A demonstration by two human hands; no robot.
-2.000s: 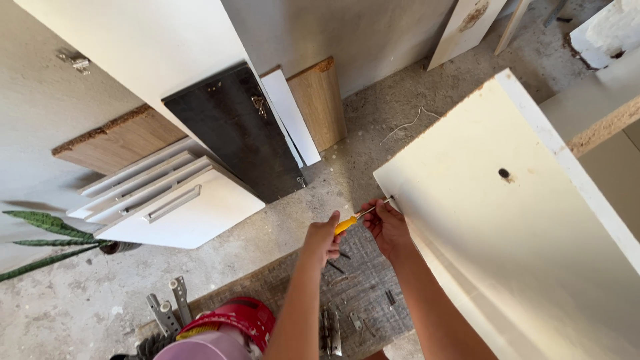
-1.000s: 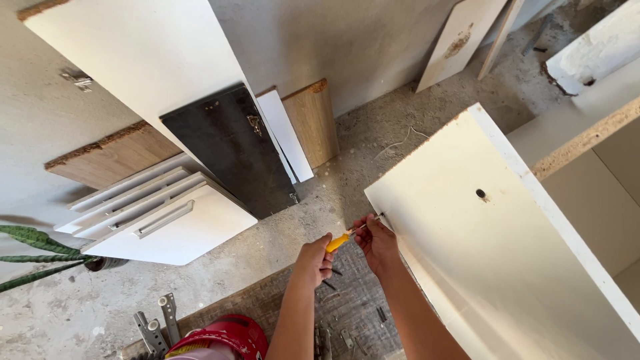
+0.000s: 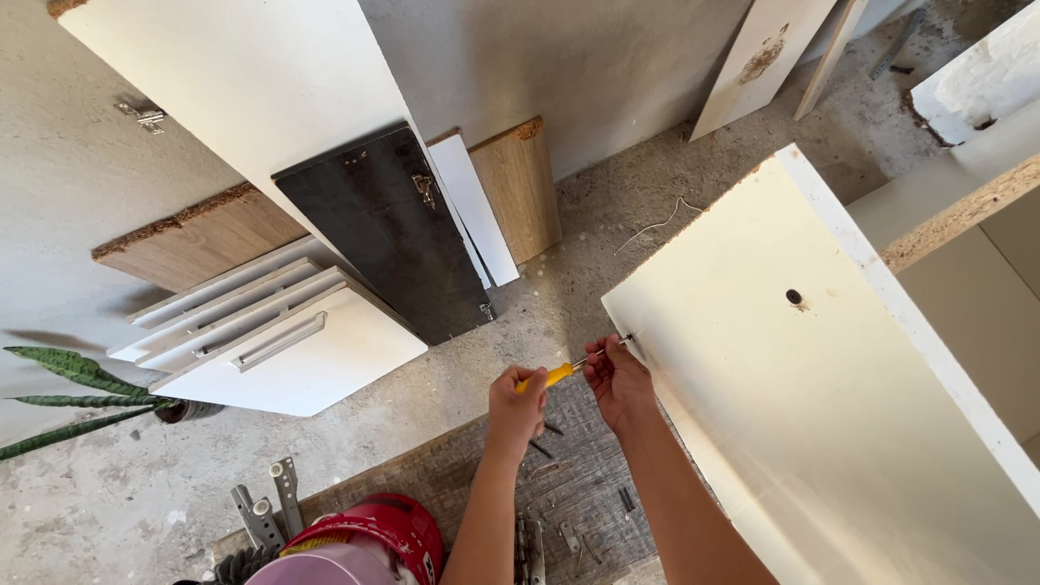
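Note:
My left hand (image 3: 517, 405) is closed around the yellow handle of a screwdriver (image 3: 546, 378). The metal shaft runs up and right to a dark screw (image 3: 629, 337) at the left edge of a cream-white board (image 3: 756, 349). With its fingertips, my right hand (image 3: 617, 378) pinches around the shaft near the tip, close to the screw; how firmly they touch it is hard to see. A round black fitting (image 3: 794, 297) is set in the board's face.
Below my hands, a worn wooden board (image 3: 569, 455) holds loose screws and small metal parts. A red bucket (image 3: 406, 528) stands at lower left beside drawer slides (image 3: 284, 496). White drawer fronts (image 3: 325, 357) and a black panel (image 3: 382, 236) lean at left; a plant (image 3: 73, 370) is beyond.
The screwdriver remains in my left hand, and my right hand stays by the screw at the board's edge. The view has shifted slightly; nothing else has plainly moved.

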